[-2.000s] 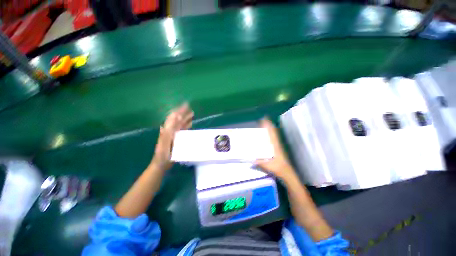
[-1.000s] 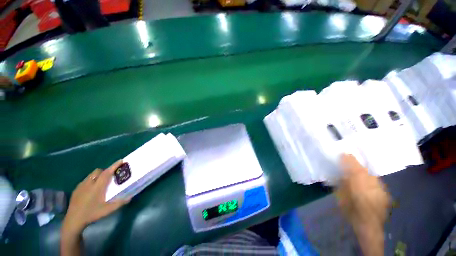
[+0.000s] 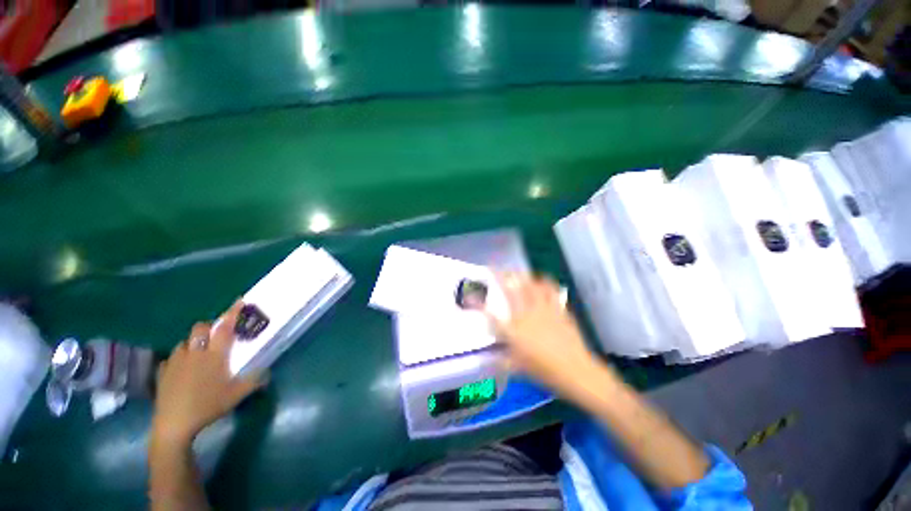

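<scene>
My left hand [image 3: 205,377] holds a small stack of white smartwatch boxes [image 3: 290,304] on the green bench, left of the scale. My right hand [image 3: 534,324] is on another white smartwatch box [image 3: 425,281] lying across the pan of the digital scale [image 3: 430,344]. The right fingers are slightly blurred and cover the box's right part. The scale shows green lit digits that are too blurred to read. Stacks of white boxes [image 3: 711,269] lean in rows right of the scale.
Bottles with silvery tops [image 3: 105,369] stand at the left, beside a white sheet [image 3: 18,369]. A yellow emergency stop button [image 3: 88,100] sits at the far left. The green conveyor [image 3: 420,150] runs behind the scale. A metal post [image 3: 834,40] rises at the far right.
My right hand has moved left from the right stacks to the scale, where a box now lies on the previously bare pan. My left hand keeps its boxes, after setting down from the two-handed hold.
</scene>
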